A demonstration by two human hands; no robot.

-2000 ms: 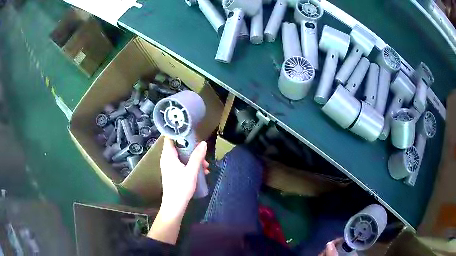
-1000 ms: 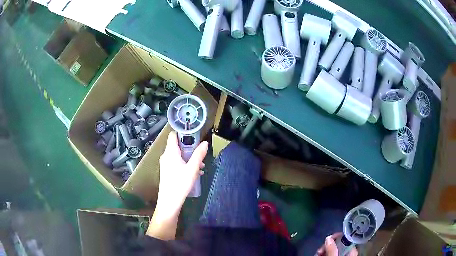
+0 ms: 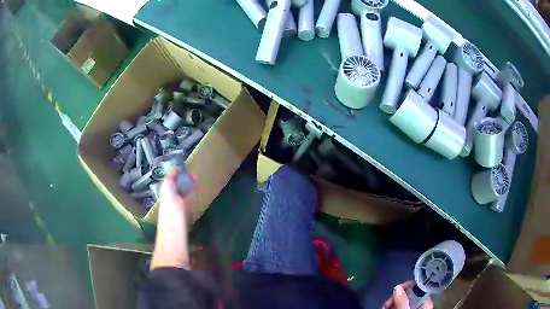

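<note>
My left hand (image 3: 172, 190), blurred, is over the near side of the large open floor carton (image 3: 108, 192). It is closed around a grey fan body (image 3: 184, 181), whose handle end points back toward me; its head is blurred against the grey bodies in the carton. My right hand (image 3: 403, 299), cut off by the bottom edge, grips the handle of another fan body (image 3: 439, 267). That one's open side with hub and spokes faces left. Several fan bodies (image 3: 357, 84) lie on the green bench.
A second carton with grey bodies (image 3: 295, 139) is under the bench edge. My knee (image 3: 282, 223) is between the cartons and the right hand. A small brown carton (image 3: 96, 53) stands on the floor at upper left. Other cartons (image 3: 114, 274) show at lower left and right.
My left hand has moved left with the fan body, from in front of my knee to over the carton, and the fan's open side no longer faces me. My right hand has barely moved.
</note>
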